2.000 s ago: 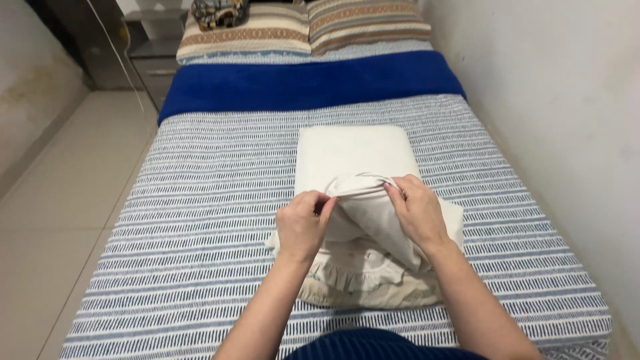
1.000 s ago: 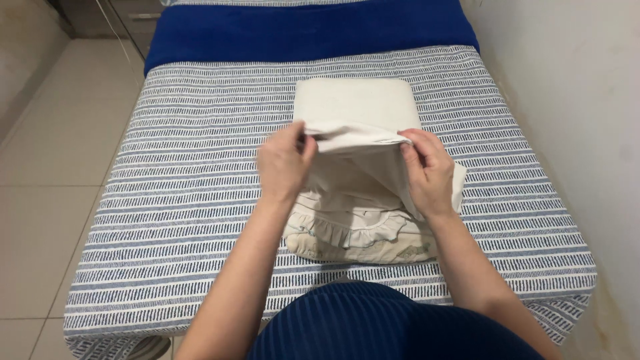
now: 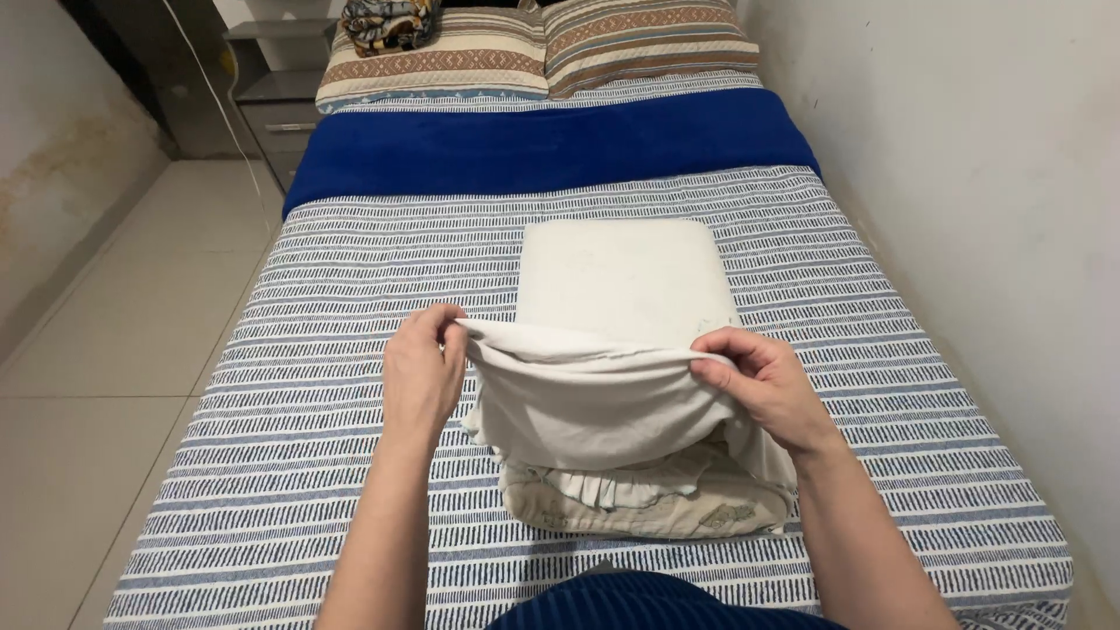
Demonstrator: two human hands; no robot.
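A white fabric cover, perhaps a pillowcase, hangs between my hands with its edge stretched wide. My left hand pinches the left end of that edge, and my right hand pinches the right end between thumb and fingers. Just beyond lies a white block-shaped pillow on the bed, its near end hidden behind the cloth. Below the cover, a ruffled fabric edge lies over a cream patterned padded item, close to my body.
A striped bedspread covers the bed, with a folded blue blanket across it. Two striped pillows and a folded patterned cloth are at the head. A grey nightstand stands at left; a wall runs along the right.
My hands have moved apart, and the cover's edge, bunched between them two seconds ago, is now stretched wide. The view has tilted back up since one second ago.
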